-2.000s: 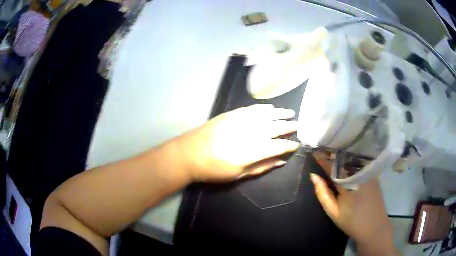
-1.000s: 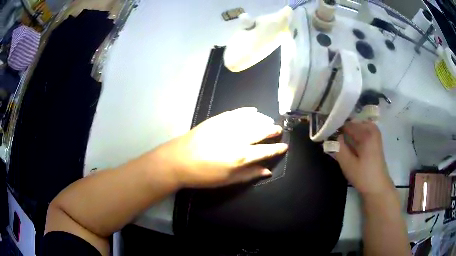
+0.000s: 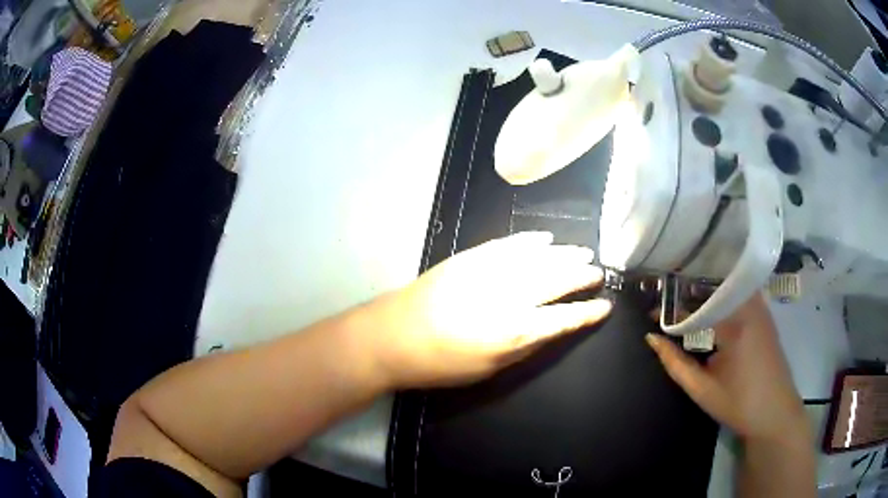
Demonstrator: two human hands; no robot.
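Note:
A large black garment panel point(image 3: 574, 418) lies under the white sewing machine head point(image 3: 672, 185). Its left edge has a long placket band point(image 3: 456, 165) with pale stitch rows. Pale stitch lines of a patch pocket point(image 3: 555, 218) show beyond my left hand; the rest is covered. My left hand point(image 3: 477, 316) lies flat on the panel, holding nothing, fingertips beside the presser foot point(image 3: 611, 280). My right hand point(image 3: 745, 374) is right of the foot at the panel's edge, thumb extended, fingers partly hidden behind the machine. A pale thread loop point(image 3: 552, 477) lies on the near cloth.
A pile of black cut panels point(image 3: 136, 214) lies at the left. An oval cream plate point(image 3: 555, 131) overhangs the panel. A small tan-grey block point(image 3: 510, 43) is at the far table edge. A reddish-brown rectangular case point(image 3: 857, 413) lies at the right edge. A striped cloth point(image 3: 76, 92) is upper left.
The panel has moved away from me under the head, bringing the pocket's stitch line beyond my left hand and the thread loop into view. The view has shifted, and my right thumb is now extended.

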